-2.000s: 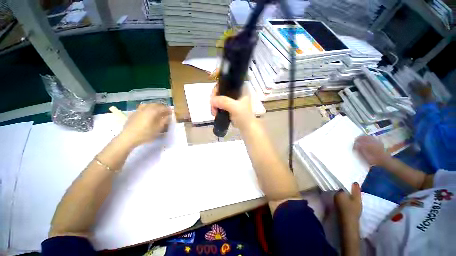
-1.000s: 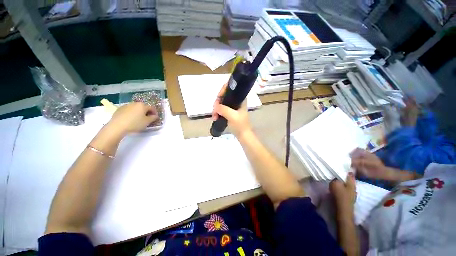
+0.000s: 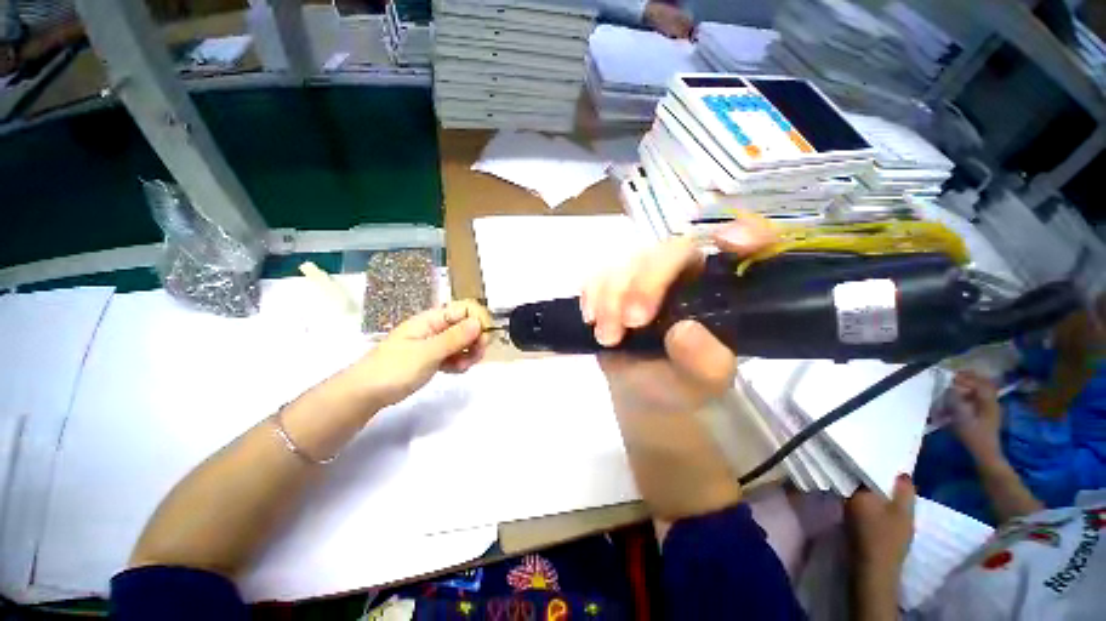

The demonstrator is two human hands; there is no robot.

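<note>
My right hand (image 3: 667, 303) grips the black electric screwdriver (image 3: 776, 309), held level above the bench with its nose pointing left. Yellow strands (image 3: 861, 240) run along its upper side. My left hand (image 3: 437, 340) has its fingertips pinched at the thin metal screwdriver bit (image 3: 497, 328); a screw between them is too small to make out. The screw box (image 3: 399, 291), full of brownish-grey screws, sits just behind my left hand. A flat white unit (image 3: 552, 257) lies behind the screwdriver's nose, partly hidden by it.
A screw bag (image 3: 209, 273) stands by the metal post (image 3: 170, 134), with a pale-yellow piece (image 3: 325, 291) beside the box. White table covering (image 3: 243, 425) lies in front. Stacked units (image 3: 758, 134) stand behind right. A coworker's hand (image 3: 879, 534) is at white slabs on the right.
My left hand has left the screw box and moved right to the bit. The screwdriver has swung from upright to level, its nose now meeting my left fingertips.
</note>
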